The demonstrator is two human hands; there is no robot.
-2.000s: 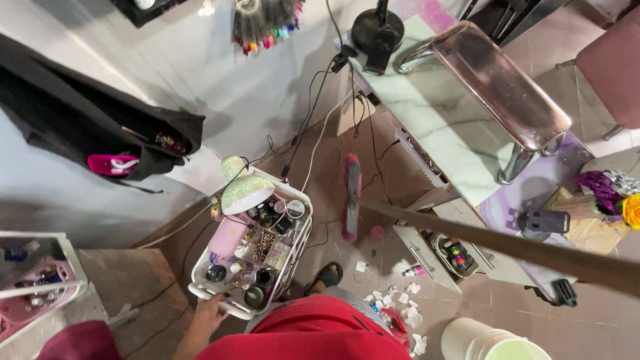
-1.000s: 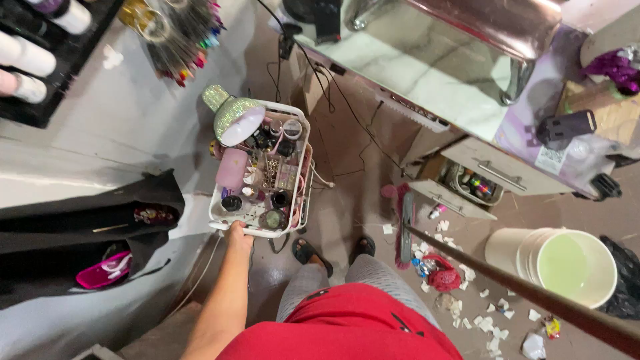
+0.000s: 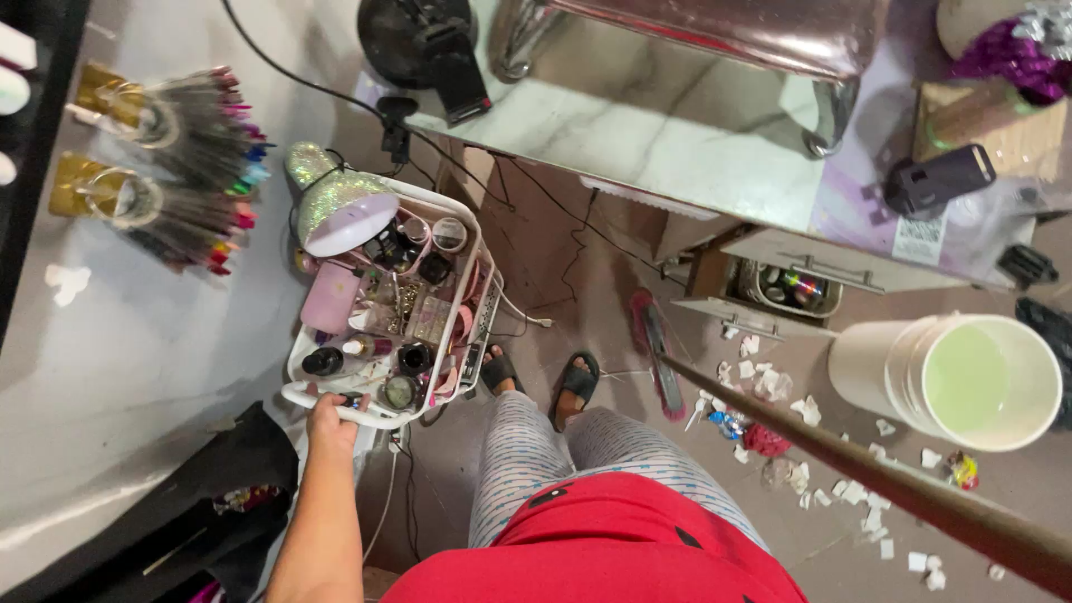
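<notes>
My left hand (image 3: 332, 419) grips the handle at the near end of a white plastic cart (image 3: 469, 219), whose top tray holds a glittery lamp (image 3: 339, 205), a pink box-shaped device (image 3: 332, 297), bottles and small jars. My right hand is out of view. A broom lies across the right side: its brown stick (image 3: 837, 452) runs from the lower right edge to the pink-edged broom head (image 3: 657, 356) on the floor, right of my sandalled feet. Whatever holds the stick is outside the frame.
White scraps (image 3: 850, 492) and wrappers litter the floor at right, beside a white bucket (image 3: 875, 373) of greenish liquid. A marble-patterned table (image 3: 670, 159) with an open drawer (image 3: 754, 306) stands ahead. Cables (image 3: 578, 218) hang below it. A black cloth bag (image 3: 193, 511) is at lower left.
The view has swung considerably. My left hand stays at the cart's handle. The broom head was close to the scraps one second ago and now lies farther left of them.
</notes>
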